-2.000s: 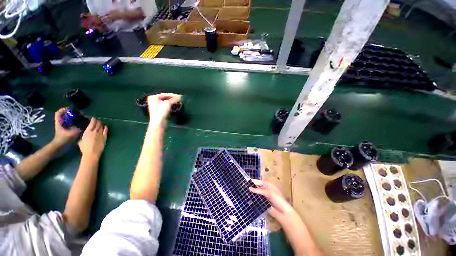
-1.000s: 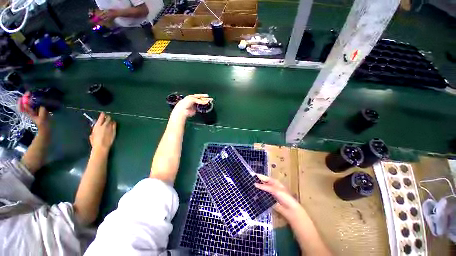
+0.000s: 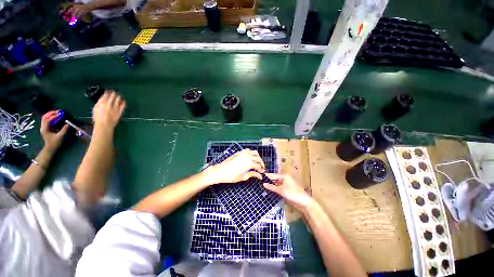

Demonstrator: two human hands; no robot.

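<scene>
My right hand (image 3: 288, 190) grips the right edge of a tilted black gridded pad sheet (image 3: 246, 203). My left hand (image 3: 236, 166) lies over the top of this sheet, fingertips bent down at its upper right edge, close to my right fingers. Whether a pad is between the left fingertips cannot be told. The stacked pad sheets (image 3: 238, 243) lie flat underneath. Two black cylinder units, one at the left (image 3: 195, 101) and one nearer the middle (image 3: 231, 107), stand upright on the green belt beyond my hands.
Three cylinder units (image 3: 367, 173) stand on tan cardboard (image 3: 346, 222), beside a white parts tray (image 3: 422, 208) and desk fan (image 3: 470, 200). A white post (image 3: 338, 67) rises ahead. A neighbour's hands (image 3: 108, 108) work at left. More units stand on the belt behind the post.
My left hand has come back from the cylinder units on the belt to the pad sheet. The two units stand uncovered. The neighbour's right hand has moved to another unit.
</scene>
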